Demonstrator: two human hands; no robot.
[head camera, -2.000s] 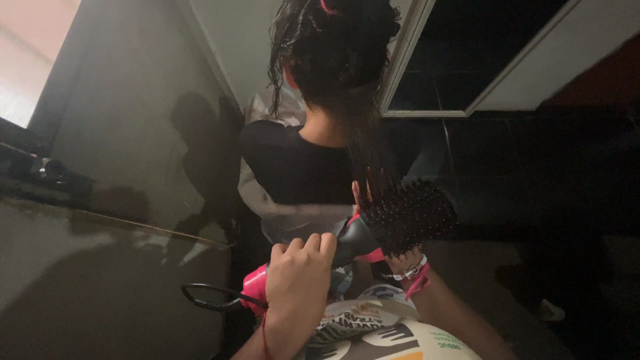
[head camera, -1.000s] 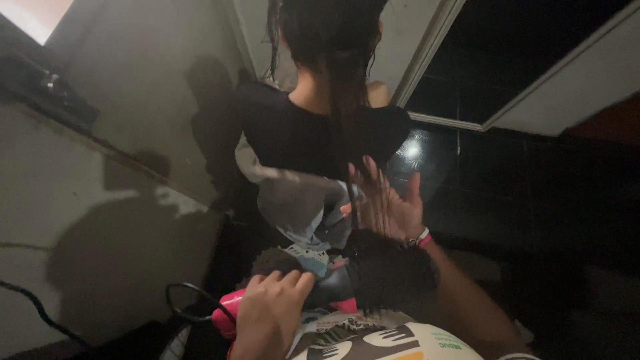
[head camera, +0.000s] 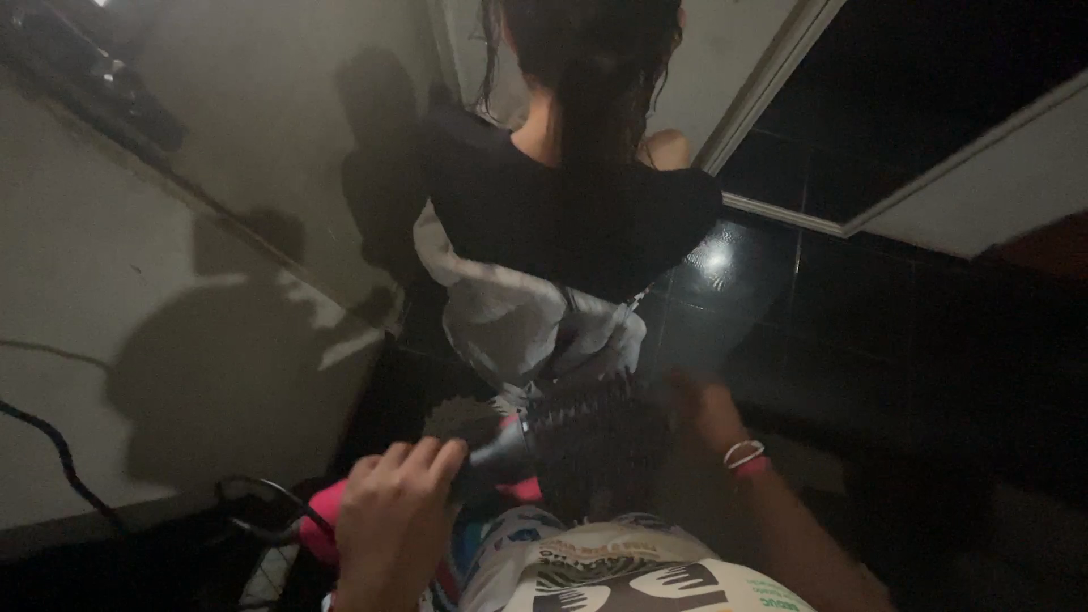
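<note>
My left hand (head camera: 399, 501) is closed around the handle of a black and pink hot-air brush (head camera: 595, 442), whose bristled head points right, low in front of my body. Beside the brush head, at its right, is my right hand (head camera: 701, 408), blurred and dim, with bands on the wrist; whether its fingers hold anything is unclear. In front of me a person in a black top (head camera: 569, 212) has their back to me. Their long dark hair (head camera: 595, 93) hangs down the back, its lower end lost against the top.
A black cord (head camera: 59, 450) runs along the wall at the left. Pale walls stand on the left, and a white-framed dark opening (head camera: 782, 212) is at the upper right. Glossy dark floor tiles (head camera: 731, 263) lie to the right of the person.
My right hand was spread behind the hair a second ago; it is now lower, beside the brush head. The brush was higher, near the hair, two seconds ago.
</note>
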